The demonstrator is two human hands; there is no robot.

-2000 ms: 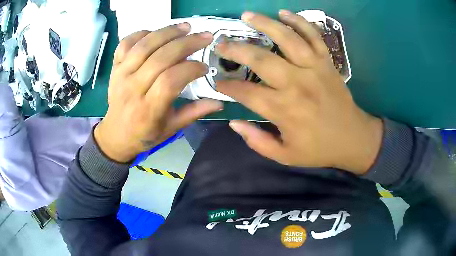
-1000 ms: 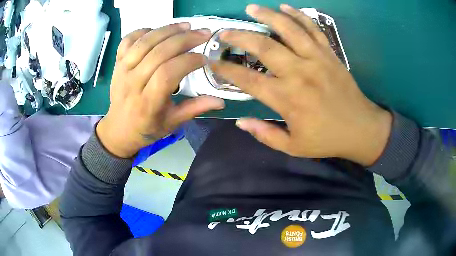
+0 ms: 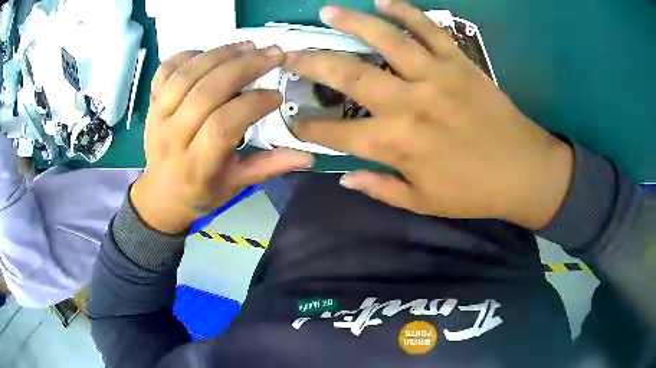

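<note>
A white camera housing (image 3: pixel 267 132) lies on the green bench, with a round opening that shows a grey inside and dark parts. My left hand (image 3: pixel 205 122) rests over its left end, fingers on the shell and thumb at its near side. My right hand (image 3: pixel 431 129) is spread over the opening and the right part, with fingertips at the opening's rim. Whether the fingertips grip anything small cannot be told. A white-edged open part with a brown circuit board (image 3: pixel 469 44) shows beyond my right hand, partly hidden by it.
A cluster of unfinished white cameras (image 3: pixel 93 65) with dark parts lies at the left. A white block or sheet (image 3: pixel 194 25) is at the far side. A person's light purple sleeve (image 3: pixel 65 223) is at the left edge. Blue stool parts (image 3: pixel 208 310) show below the bench (image 3: pixel 575 86).
The round opening and the dark parts inside it look turned. Both hands have moved slightly, and my right hand's fingertips lie further left over the opening.
</note>
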